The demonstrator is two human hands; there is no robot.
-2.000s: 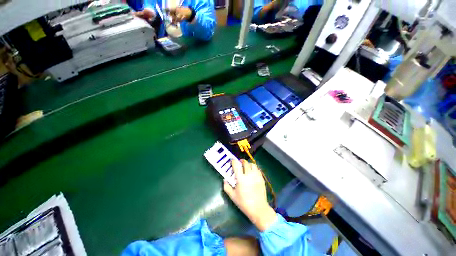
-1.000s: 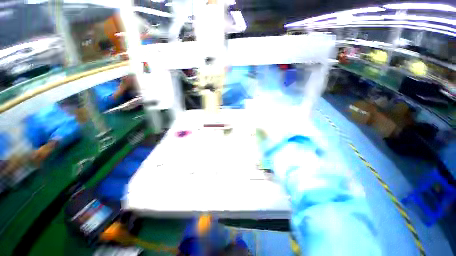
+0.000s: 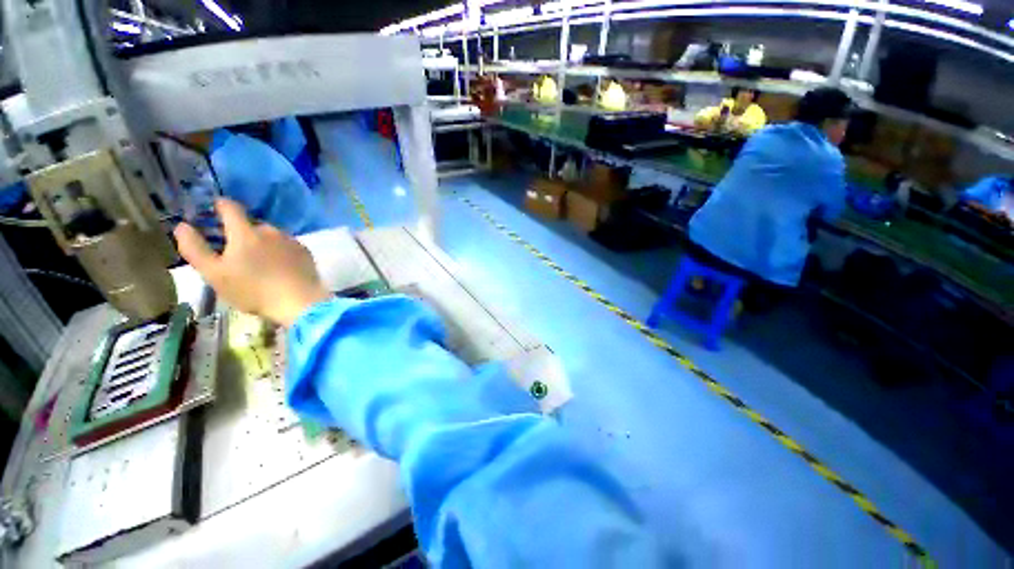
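My right hand [image 3: 254,265] is raised over the white machine platform [image 3: 261,489], beside the beige machine head [image 3: 125,267]. Its fingers are apart and I see nothing held in it. At the left, a slotted silver-white plate [image 3: 131,369] lies in a fixture with a green frame [image 3: 165,378] and a red-brown base. A yellow-green lump [image 3: 254,353] lies right of this fixture, below my hand. Green edges of another fixture [image 3: 369,289] show around my blue sleeve, which hides most of it. My left hand is out of view.
The white gantry beam [image 3: 284,78] crosses above, with its post [image 3: 418,167] behind my forearm. A blue-clothed person [image 3: 773,200] sits on a blue stool [image 3: 698,298] across the aisle. Another blue-clothed person [image 3: 261,178] is behind the machine. Yellow-black tape [image 3: 667,347] marks the floor.
The view has swung right from the green bench to the platform and aisle. The hand that held a slotted plate is no longer seen with it; my right arm now reaches leftward near the machine head.
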